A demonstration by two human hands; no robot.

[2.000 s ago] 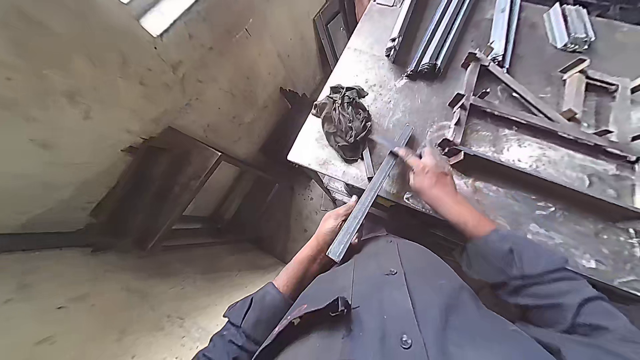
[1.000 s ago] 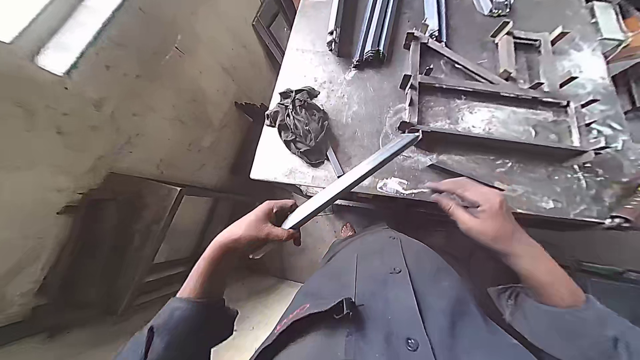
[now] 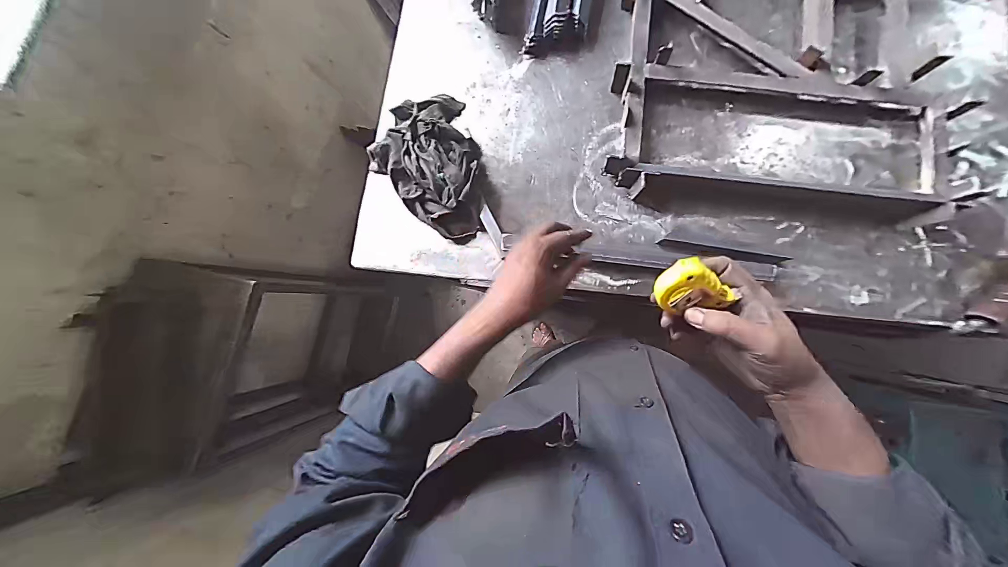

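My right hand (image 3: 744, 327) grips a yellow tape measure (image 3: 691, 285) just over the near edge of the metal-topped table (image 3: 543, 118). No blade shows pulled out of it. My left hand (image 3: 542, 266) is over the same edge, fingers apart, above the left part of a steel bar (image 3: 630, 256) that lies along the edge; whether the fingertips touch the bar is unclear. A shorter dark bar (image 3: 724, 250) lies just behind it. Left of my left hand, a thin flat metal strip (image 3: 491, 228) pokes out beside a crumpled dark cloth (image 3: 435, 169).
A welded steel angle frame (image 3: 787, 185) covers the table's right part. Bundled metal profiles (image 3: 561, 27) lie at the back. Dark metal frames (image 3: 236, 354) lean by the wall at left. A foot (image 3: 542, 334) shows on the floor under the table edge.
The metal bar that my left hand held is out of that hand, and a similar one now lies along the table edge. My right hand now holds the yellow tape measure. The view has shifted.
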